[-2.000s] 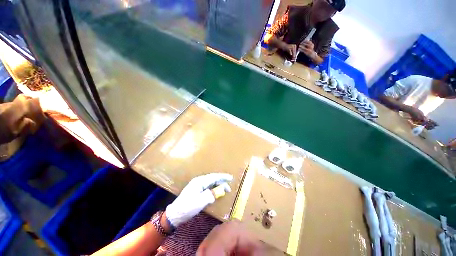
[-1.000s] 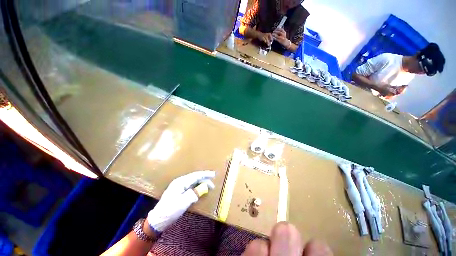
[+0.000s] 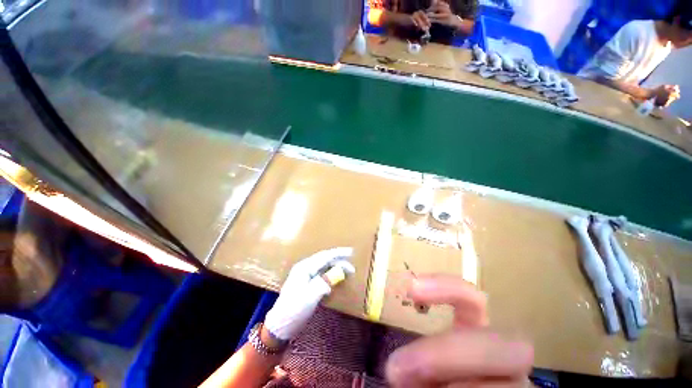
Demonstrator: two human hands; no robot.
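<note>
My left hand (image 3: 305, 292) wears a white glove and rests at the bench's front edge, its fingers curled around a small yellow thing (image 3: 334, 275). My bare right hand (image 3: 459, 333) is raised close to the camera, blurred, over the front of the work area; whether it holds something I cannot tell. It partly hides small dark specks (image 3: 422, 308) on the bench. Two yellowish tape strips (image 3: 378, 274) flank this area. Two white rounded pieces with dark spots (image 3: 419, 200) lie behind it. Long pale grey moulded parts (image 3: 596, 273) lie side by side at right.
A green belt (image 3: 394, 136) crosses behind the bench. A metal strip (image 3: 246, 198) lies at left beside a clear upright screen (image 3: 99, 151). Blue crates (image 3: 163, 333) stand below left. Two people work across the belt, near a row of grey parts (image 3: 523, 74).
My right hand has risen further into view, over the front of the tape-marked area. My left hand stays curled on the yellow thing. The camera view has shifted.
</note>
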